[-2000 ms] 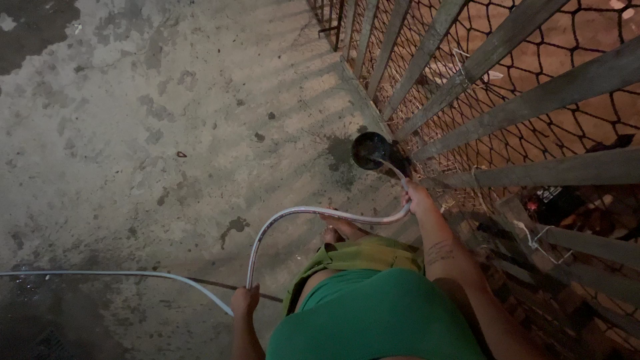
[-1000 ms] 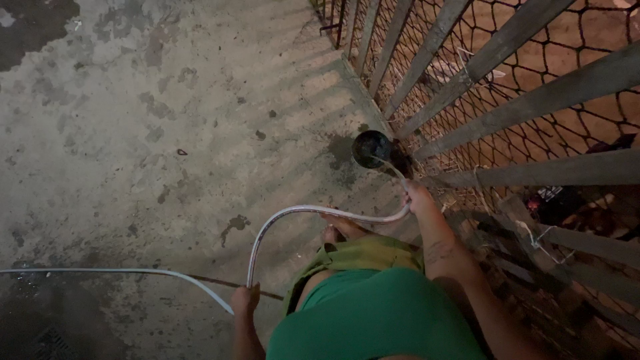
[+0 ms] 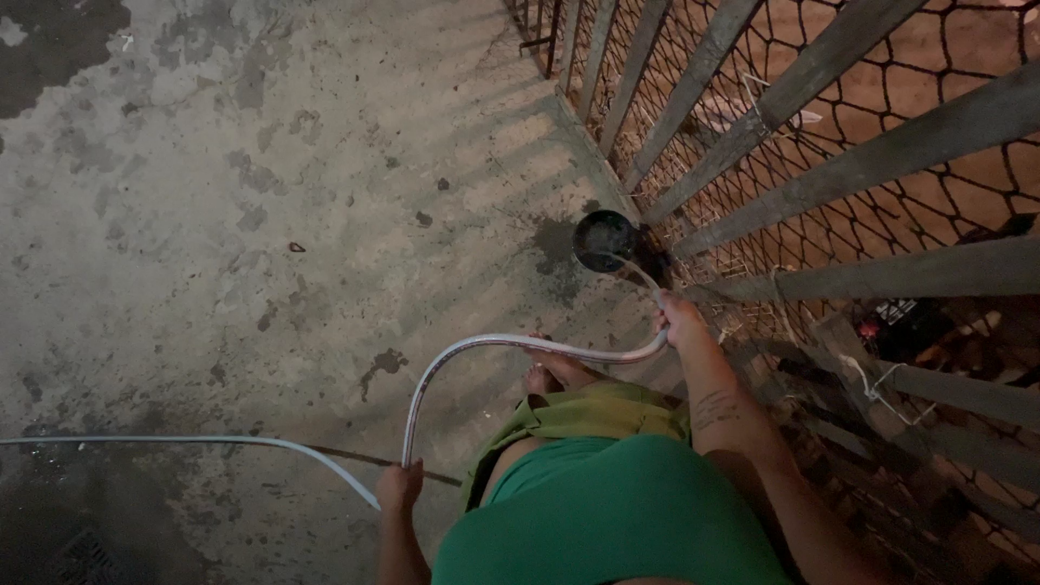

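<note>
My right hand [image 3: 678,318] is closed around a pale garden hose near its end, beside the wooden fence. Water runs from the hose into a round black container [image 3: 603,241] standing on the concrete floor just beyond that hand. The hose [image 3: 487,340] curves in front of my body and passes through my left hand [image 3: 399,487], which grips it at the lower left. From there it stretches away to the left edge of the view. The container's contents are too dark to make out well.
A slatted wooden fence [image 3: 723,146] with netting [image 3: 959,49] runs along the right. White cord [image 3: 873,390] is tied on it. Wet patches mark the concrete [image 3: 325,203], and a floor grate [image 3: 85,556] lies at the lower left. My bare feet are close behind the hose.
</note>
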